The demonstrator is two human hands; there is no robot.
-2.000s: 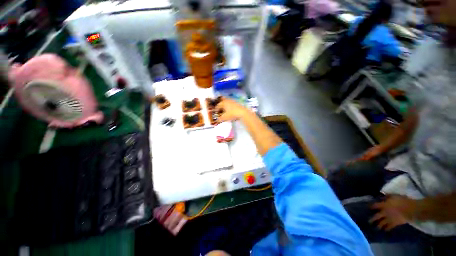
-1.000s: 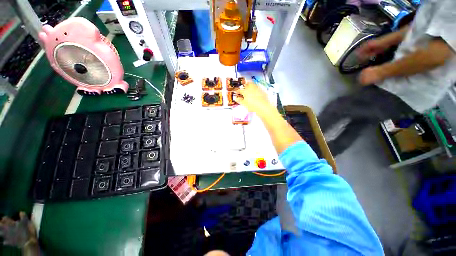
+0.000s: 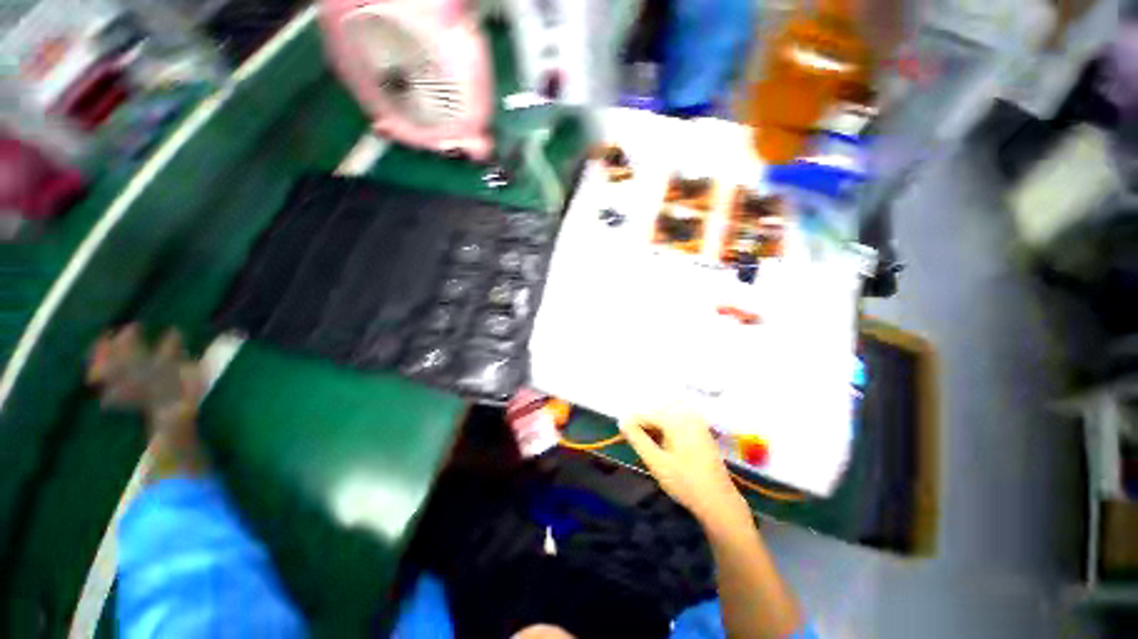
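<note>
The frame is blurred. My right hand [image 3: 678, 452] is at the front edge of the white machine bed [image 3: 637, 327], left of the red emergency stop [image 3: 753, 449]; whether it holds anything cannot be told. My left hand [image 3: 147, 373] is over the green belt, fingers spread, with nothing visible in it. Orange-brown fixtures [image 3: 684, 210] with dark parts stand at the back of the bed. The black blister tray [image 3: 362, 268] lies on the belt between my left hand and the machine, with ringed parts in its right-hand pockets.
A pink fan [image 3: 418, 75] stands behind the tray. The machine's orange head [image 3: 805, 87] hangs over the back of the bed. A blue bin [image 3: 817, 177] is behind the fixtures. An orange cable [image 3: 593, 443] runs along the front edge. A carton [image 3: 926, 437] stands right of the machine.
My right hand has moved from the fixtures back to the bed's front edge. My left hand has come further into view over the belt. The view has shifted, and the other person has left it.
</note>
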